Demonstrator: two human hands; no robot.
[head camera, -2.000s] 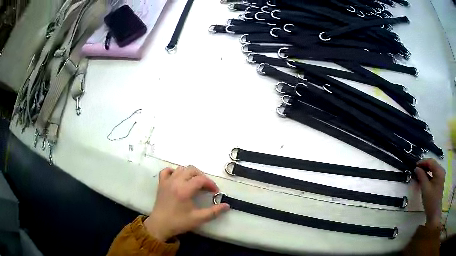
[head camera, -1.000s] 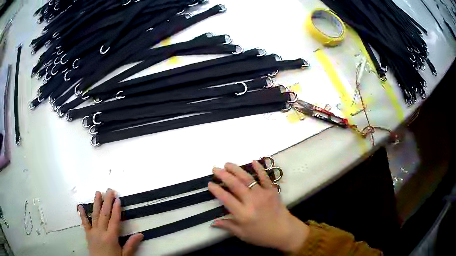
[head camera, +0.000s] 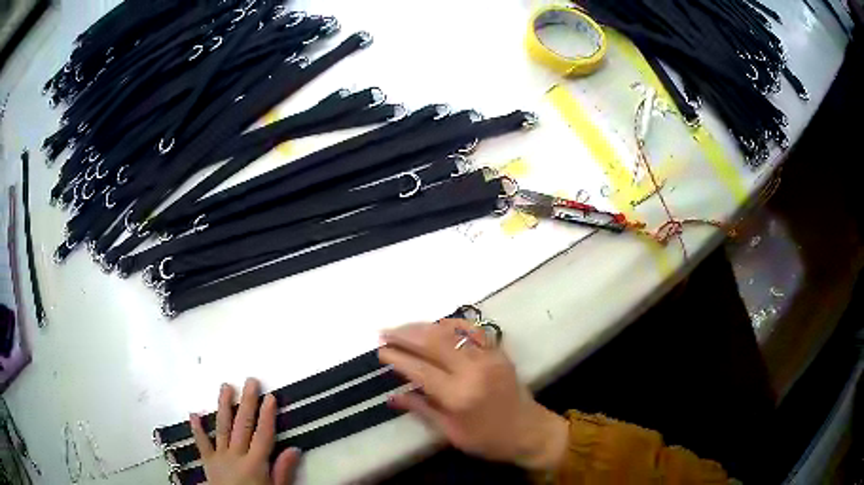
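Note:
Three black webbing straps (head camera: 328, 382) lie side by side near the table's front edge, with silver rings at their ends. My left hand (head camera: 237, 441) lies on their left part, fingers spread, cut off by the bottom edge. My right hand (head camera: 464, 388) is over their right ends and looks slightly blurred. Its fingers hide part of the straps, and I cannot tell whether it grips one. Two rings show just beyond it.
A large pile of black straps (head camera: 313, 227) lies at the back left, another heap (head camera: 701, 57) at the back right. Between are a yellow tape roll (head camera: 599, 59), snips (head camera: 573, 210) with orange-red cord, and yellow tape strips (head camera: 592, 133). A single strap (head camera: 32, 237) lies far left.
The view has swung right from the earliest frame and then shifted slightly. The three straps, spread apart before, now lie close together. My right hand has moved from the strap ends onto the straps.

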